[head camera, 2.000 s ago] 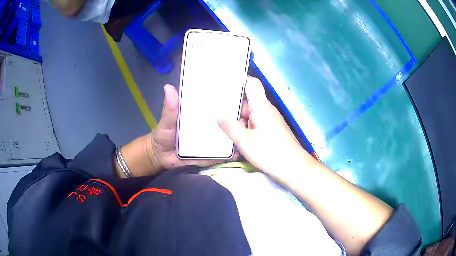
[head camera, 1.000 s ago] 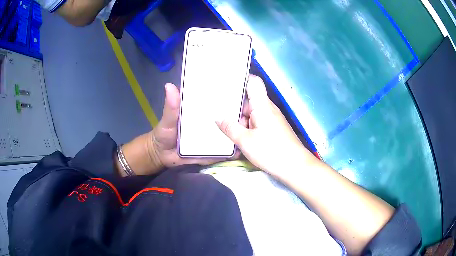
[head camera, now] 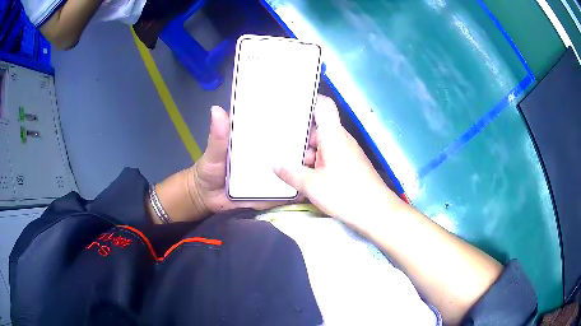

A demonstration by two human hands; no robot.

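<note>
A mobile phone (head camera: 271, 114) with a bright, washed-out white screen is held upright in front of my body, above my lap. My left hand (head camera: 213, 172) holds it from the left side and below, thumb along the left edge. My right hand (head camera: 325, 159) holds its right edge, with the thumb over the lower right of the screen. Fingers behind the phone are hidden.
A green bench (head camera: 408, 83) with blue tape (head camera: 474, 129) lies to the right, with a black mat (head camera: 554, 127) at the far right. A blue stool (head camera: 191, 54), a person's arm (head camera: 73, 19) and a pale cabinet (head camera: 38, 140) are at the left.
The other person's arm has come further into view at the top left. My right thumb has shifted slightly down on the screen. The phone stays nearly in place.
</note>
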